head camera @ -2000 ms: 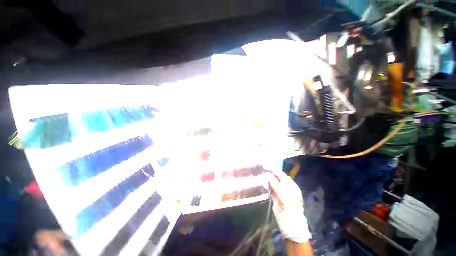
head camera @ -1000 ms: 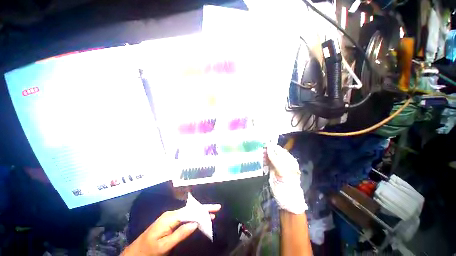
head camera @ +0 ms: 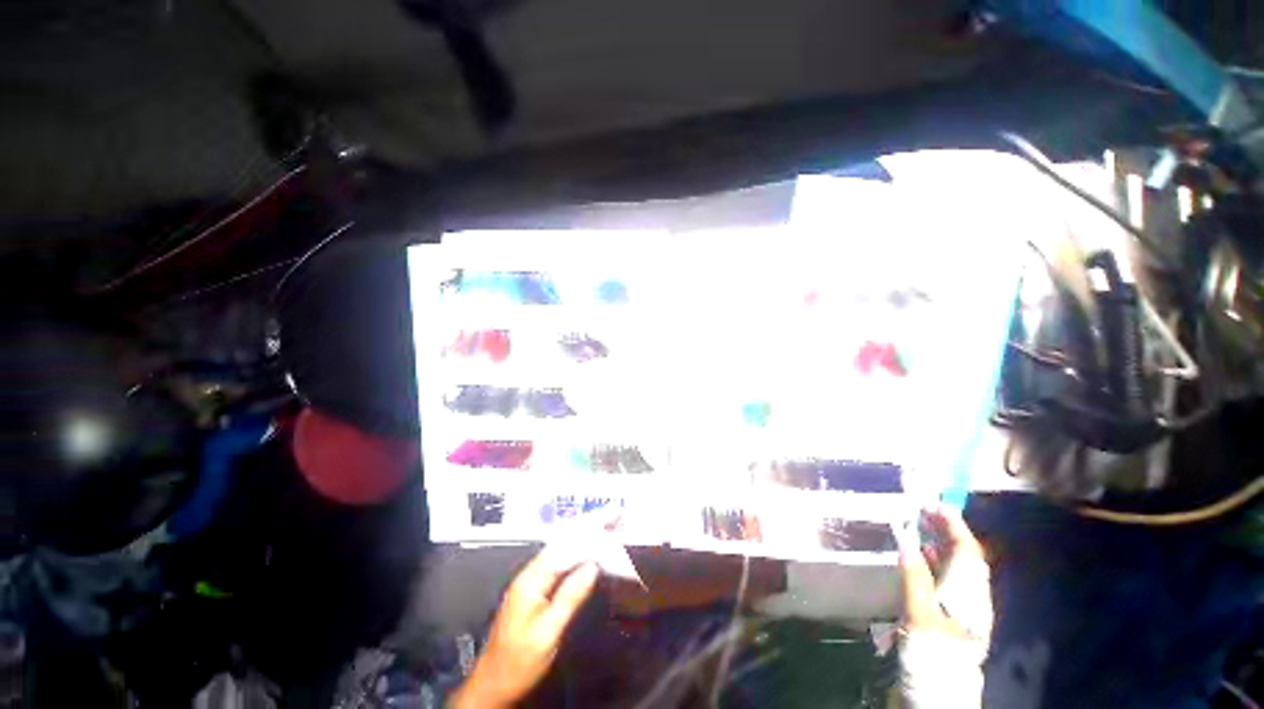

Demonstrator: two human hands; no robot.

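Observation:
The thread shade card (head camera: 693,333) lies open and glares white. Rows of coloured tufts in blue, red, purple and dark tones show on both pages. My left hand (head camera: 541,609) is at the lower edge of the left page and holds a small pale swatch (head camera: 617,560) in its fingers. My right hand (head camera: 945,575) grips the card's lower right corner, fingers at the edge. A white covering (head camera: 945,665) is around the right wrist. Glare hides the middle of the card.
A dark ribbed part with cables (head camera: 1120,333) stands right of the card. A yellow-orange cord (head camera: 1178,513) runs at the right. A dark red round object (head camera: 354,457) is left of the card. A blue bar (head camera: 1151,49) crosses the upper right.
The view has shifted, so the card appears further right. The light-blue cover page at left is replaced by a page of tufts. My left hand with the swatch has come up to the card's lower edge.

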